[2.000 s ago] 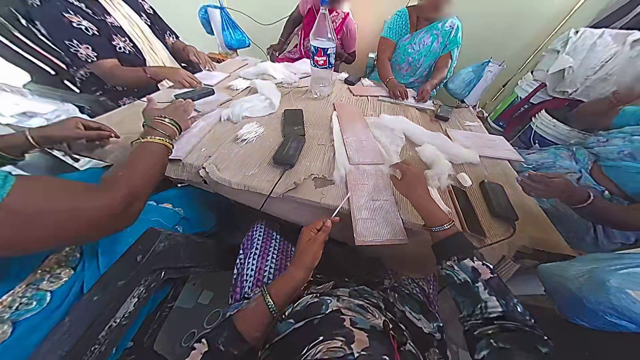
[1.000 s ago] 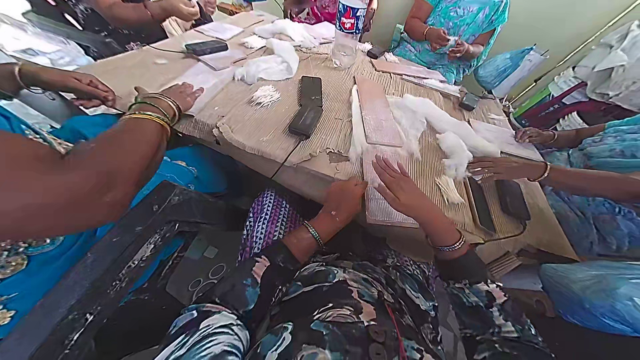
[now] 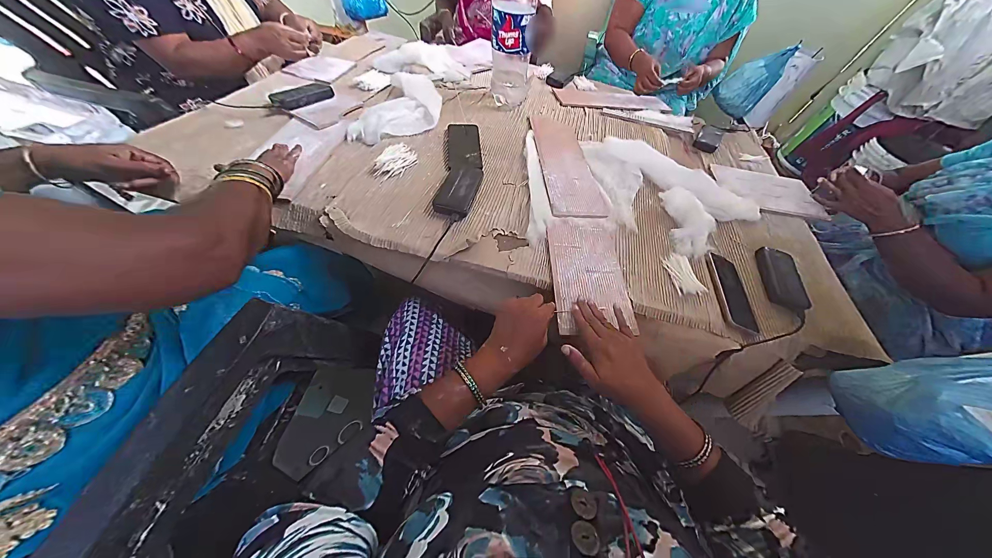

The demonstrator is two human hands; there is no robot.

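Observation:
My left hand (image 3: 525, 327) is closed at the table's front edge, beside the near end of a flat ridged board (image 3: 587, 267). A thin stick runs from its fingers toward the board. My right hand (image 3: 607, 341) lies with spread fingers on the board's near end, over where the stick seems to end. A second, pinkish board (image 3: 568, 167) lies just beyond the first. White cotton wool (image 3: 674, 174) is spread beside and partly under this second board. Right of the boards is a small bundle of white sticks (image 3: 683, 275).
Corrugated cardboard (image 3: 411, 209) covers the table. A black two-part device (image 3: 459, 170) with a cable, a phone (image 3: 732, 293), a black case (image 3: 783, 277) and a plastic bottle (image 3: 511, 54) stand or lie on it. Co-workers' hands and arms are along the left, far and right sides.
Two seconds ago my left hand held a thin white stick out over the board and my right hand was at the cotton wool. Now both hands are together at the board's near end.

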